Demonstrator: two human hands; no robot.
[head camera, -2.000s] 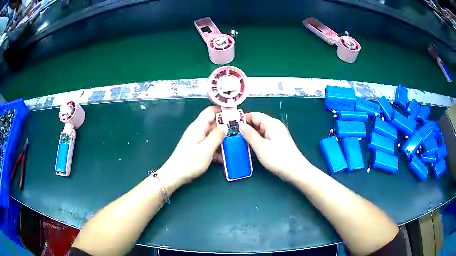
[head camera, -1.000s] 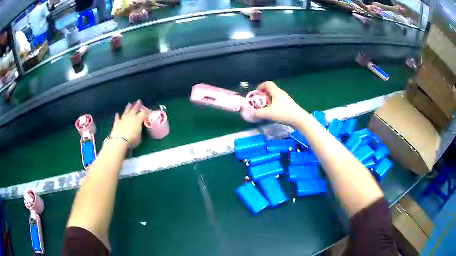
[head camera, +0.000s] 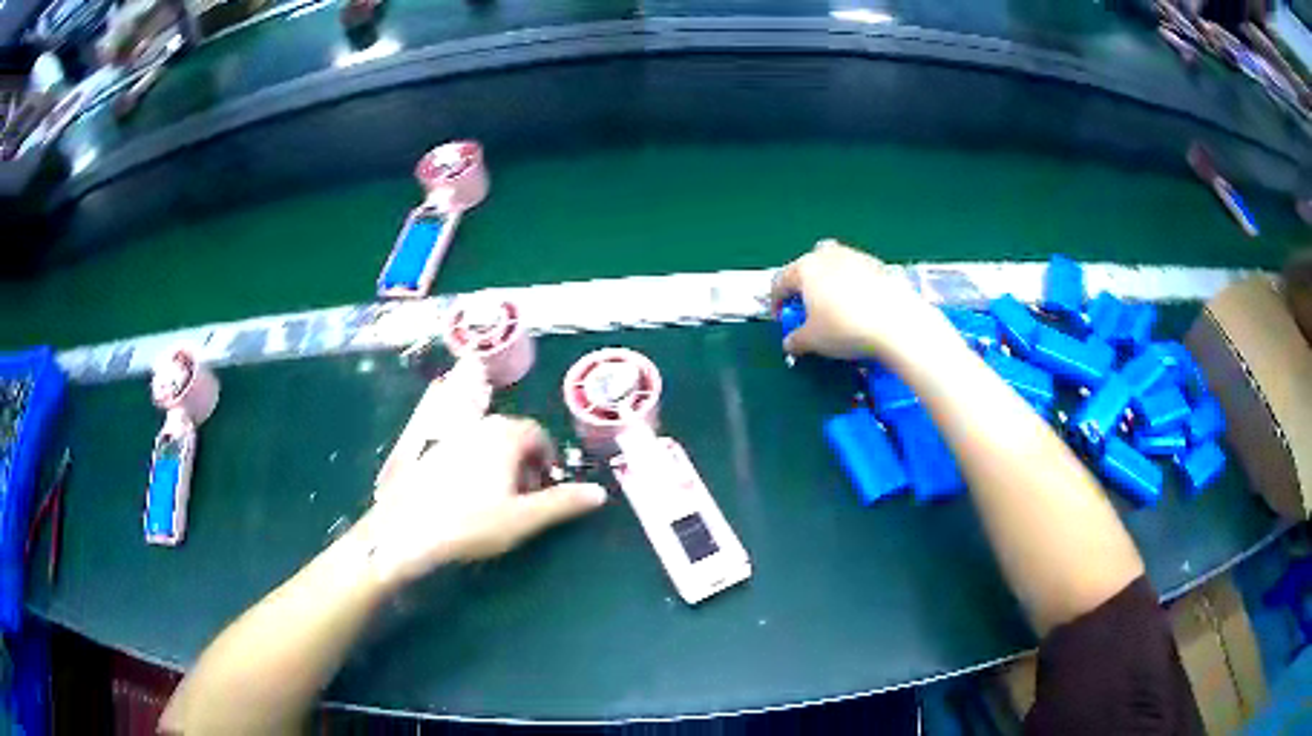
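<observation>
A pink fan half-assembly (head camera: 688, 525) lies on the bench in front of me, its handle showing a dark rectangle and no battery. A second pink fan (head camera: 489, 339) lies left of it, its handle partly hidden by my left hand. My left hand (head camera: 468, 496) is blurred, over that handle, thumb and fingers apart beside a small pale piece (head camera: 573, 459) near the first fan. My right hand (head camera: 849, 305) pinches a blue battery (head camera: 790, 319) above the white strip, left of the battery pile (head camera: 1043, 374).
A fan with a blue battery (head camera: 417, 252) lies on the green conveyor, and another (head camera: 166, 482) on the bench at left. A blue bin (head camera: 17, 475) and red-handled pliers (head camera: 52, 518) are at the left edge. A cardboard box (head camera: 1259, 388) stands at right.
The two empty fans came from the conveyor onto the bench. My right hand let go of its fan and took a battery. My left hand moved back toward me over the bench.
</observation>
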